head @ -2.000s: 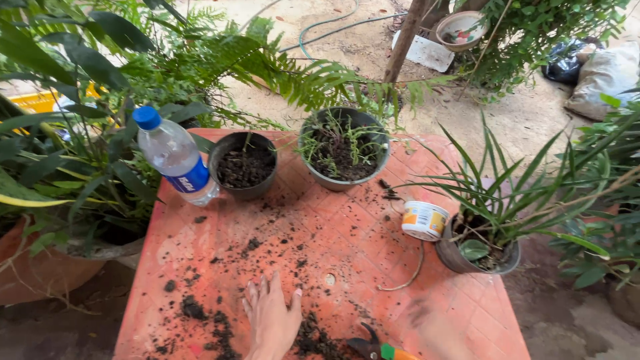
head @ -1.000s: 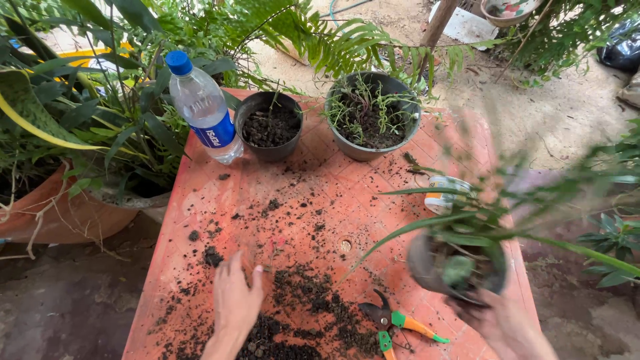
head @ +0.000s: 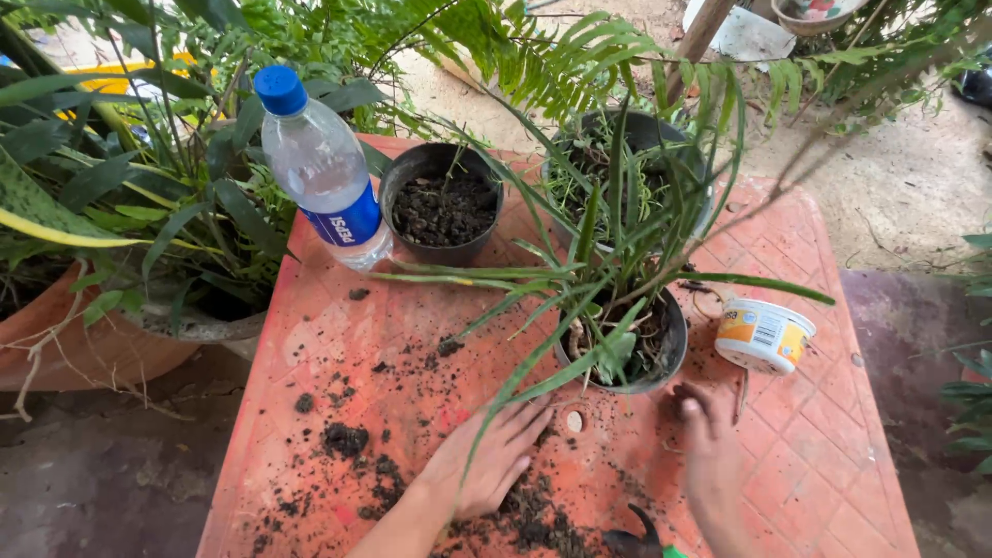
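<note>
My left hand (head: 490,457) lies palm down on the red plastic table (head: 821,465), fingers spread, beside loose soil (head: 535,515). My right hand (head: 709,442), a little blurred, is just below and right of a dark pot (head: 673,349) with a long-leaved plant (head: 612,271); it holds nothing that shows. Pruning shears (head: 639,535) lie between my hands at the bottom edge, partly cut off. A white plastic tub (head: 763,337) with a printed label lies tilted right of the plant pot.
A plastic Pepsi bottle (head: 322,170) with a blue cap stands at the table's back left, next to a dark pot of soil (head: 443,205). A wider pot (head: 686,155) with thin stems stands behind the long-leaved plant. Large potted plants (head: 101,325) border the left side; fern fronds overhang the back.
The long-leaved plant's pot has moved from the table's right side to its middle, in front of the wider pot. My right hand, on that pot one second ago, has let go.
</note>
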